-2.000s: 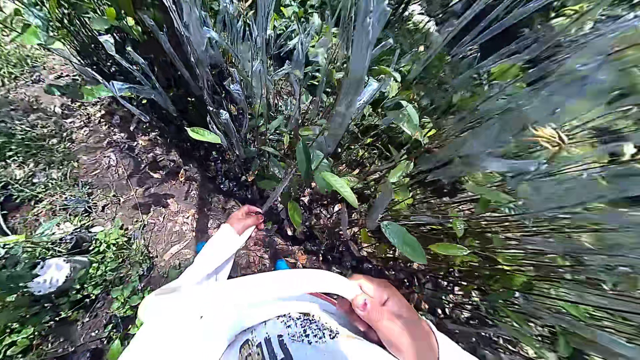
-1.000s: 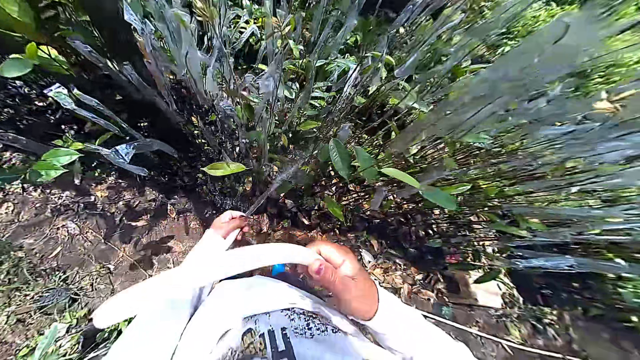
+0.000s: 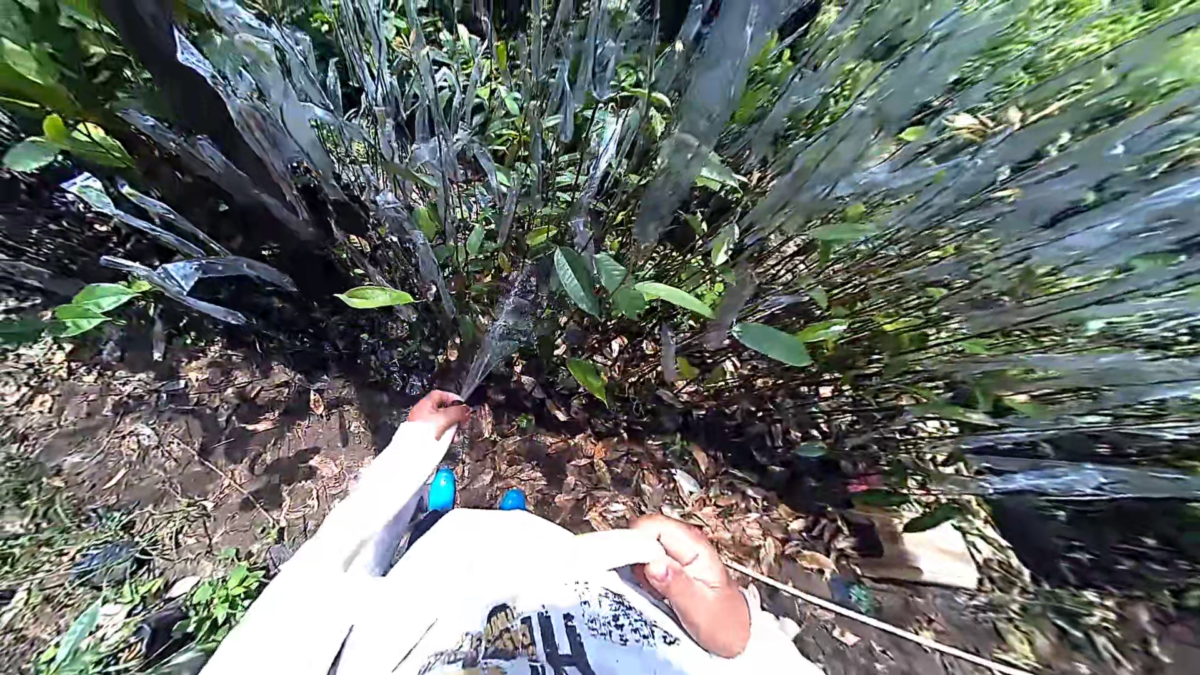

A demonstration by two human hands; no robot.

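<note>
My left hand [image 3: 441, 412] pinches the lower end of a clear plastic strip [image 3: 511, 323], which slants up and right into the plants. My right hand [image 3: 692, 581] is closed on a white band of cloth [image 3: 600, 551] that runs left across the front of my white shirt [image 3: 469, 581]. Many slender plant stems wrapped in clear plastic film [image 3: 712, 112] stand beyond both hands. Green leaves [image 3: 771, 344] hang between the two hands and the stems.
Blue shoe tips [image 3: 442, 489] show below my left hand. Dry leaves [image 3: 600, 469] cover the brown soil. A pale rope or cord [image 3: 862, 619] runs along the ground at lower right, near a pale flat piece [image 3: 937, 555]. Loose plastic strips [image 3: 202, 267] hang at the left.
My right hand has moved lower, toward my shirt, with the white cloth in it. My left hand stays at the plastic strip, which now looks wider. The view has shifted somewhat.
</note>
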